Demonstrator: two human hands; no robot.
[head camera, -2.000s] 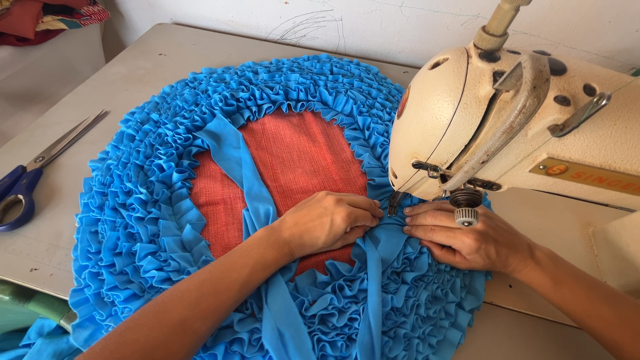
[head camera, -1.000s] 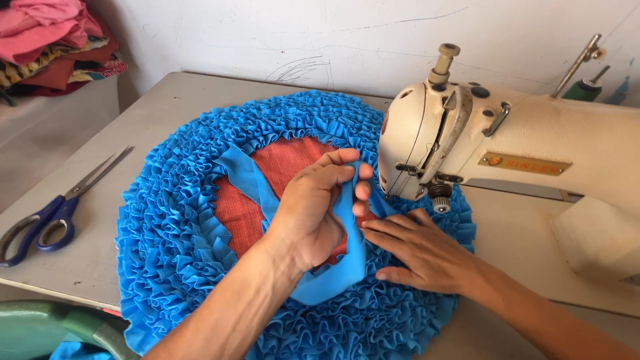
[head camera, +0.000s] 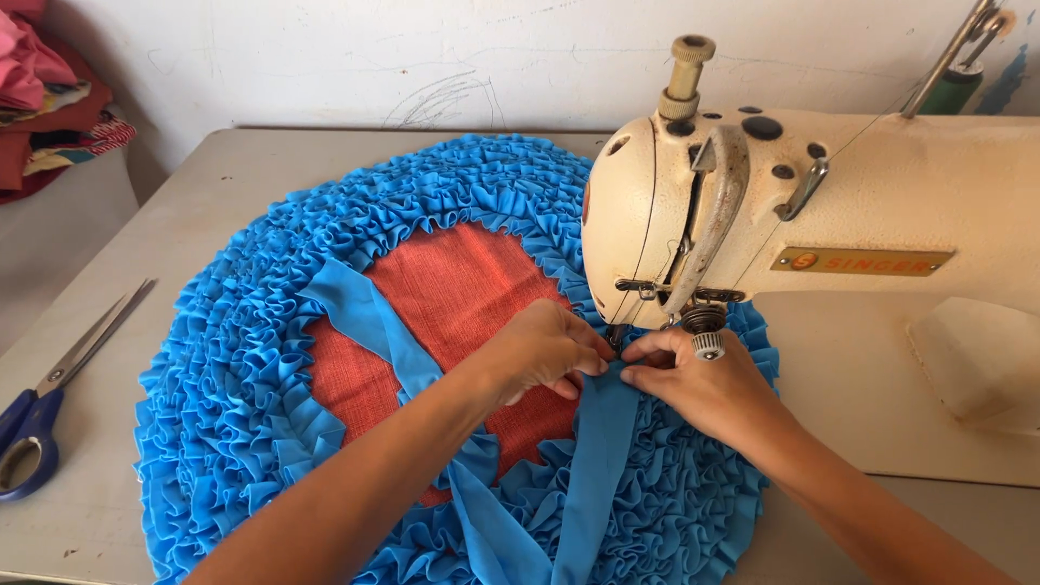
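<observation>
A round piece with rows of blue ruffles (head camera: 236, 366) around a red woven fabric centre (head camera: 455, 284) lies under the head of a Singer sewing machine (head camera: 845, 195). Near the presser foot (head camera: 615, 335), my left hand (head camera: 552, 349) pinches the edge of a blue fabric strip (head camera: 597, 455). My right hand (head camera: 691, 378) grips the same strip from the right side, its thumb and index finger close to the foot. The strip hangs down toward me, and another length of it crosses the red centre. The needle tip is hidden.
Blue-handled scissors (head camera: 49, 406) lie partly open on the table (head camera: 187, 203) at the left. Folded cloths (head camera: 49, 106) are piled at the upper left. A wall (head camera: 325, 65) stands behind the table, and a green thread spool (head camera: 952, 88) is behind the machine.
My left hand was raised over the red centre with the strip a second ago; it has come down to the right, beside the presser foot. My right hand has moved up to the foot.
</observation>
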